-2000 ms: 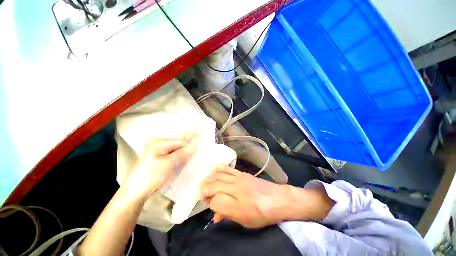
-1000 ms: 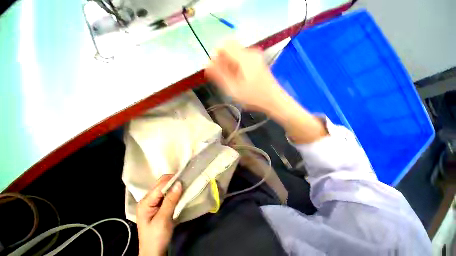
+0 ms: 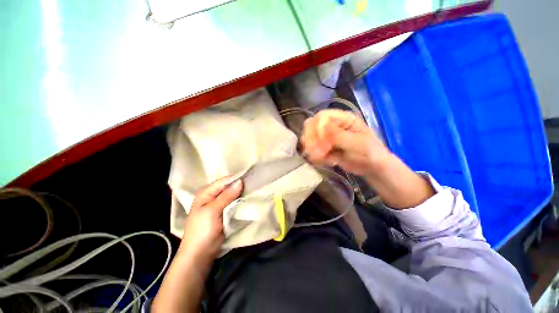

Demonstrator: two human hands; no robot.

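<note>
A beige fabric workpiece hangs from under the table edge onto my lap. A grey strip crosses it, and a narrow yellow strip lies on its lower right part. My left hand pinches the cloth at the left end of the grey strip, thumb on top. My right hand is raised beside the upper right of the cloth with its fingers curled. It is blurred, and I cannot tell whether it holds something small.
A pale green table has a red edge. A thin dark cable crosses it. A large blue crate stands at the right. Cream strap loops hang at lower left, with more loops beside the cloth. A yellow object shows at the top edge.
My right hand left the cloth, reached over the table edge, and is now back low beside the cloth. My left hand holds the cloth lower left. The grey and yellow strips came into view.
</note>
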